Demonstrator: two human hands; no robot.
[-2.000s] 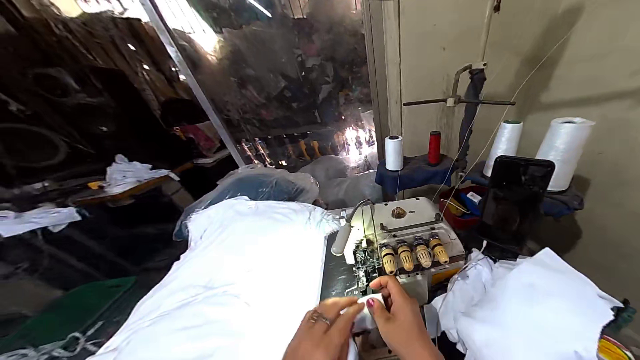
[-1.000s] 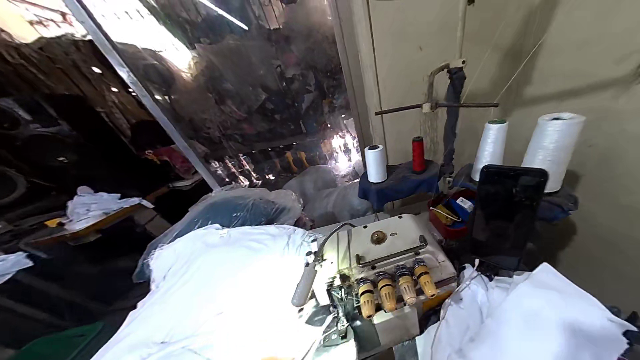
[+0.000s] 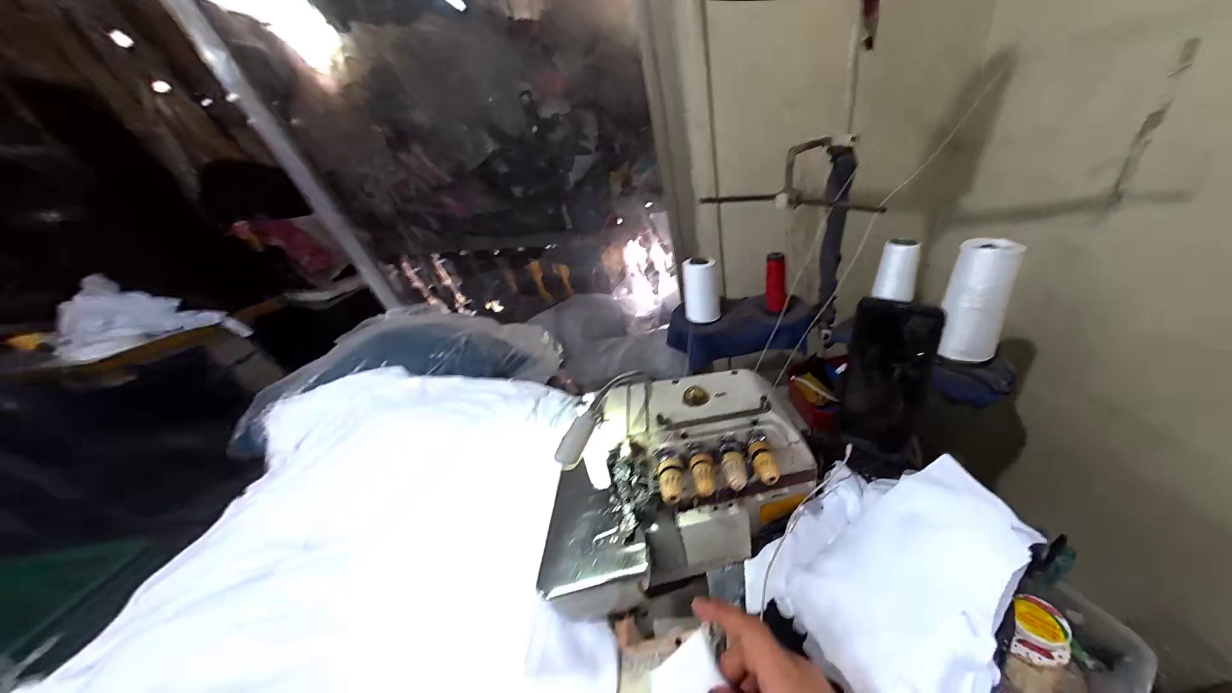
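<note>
My right hand [image 3: 760, 654] is at the bottom edge, partly cut off, with a small white cloth piece [image 3: 688, 664] at its fingers; whether it grips the piece is unclear. Just above it stands an overlock sewing machine [image 3: 727, 395] with several yellowish tension knobs [image 3: 703, 472], a small lamp [image 3: 576, 440] lit over the needle area and a metal bed plate [image 3: 592, 549]. White fabric [image 3: 404, 520] lies spread to the left of the machine. More white fabric [image 3: 895, 568] is heaped to its right. My left hand is out of view.
Thread cones, white [image 3: 701, 291] and red [image 3: 776, 282], stand behind the machine, with larger white cones [image 3: 982, 300] farther right. A dark phone [image 3: 890, 371] stands upright before them. At bottom right, a plastic bin [image 3: 1121, 645] holds a round container [image 3: 1039, 630]. A plastic-covered bundle [image 3: 423, 342] lies behind the left fabric.
Two seconds ago both hands were together in front of the machine with a small white piece. Now only my right hand shows, low in the view. The view has shifted.
</note>
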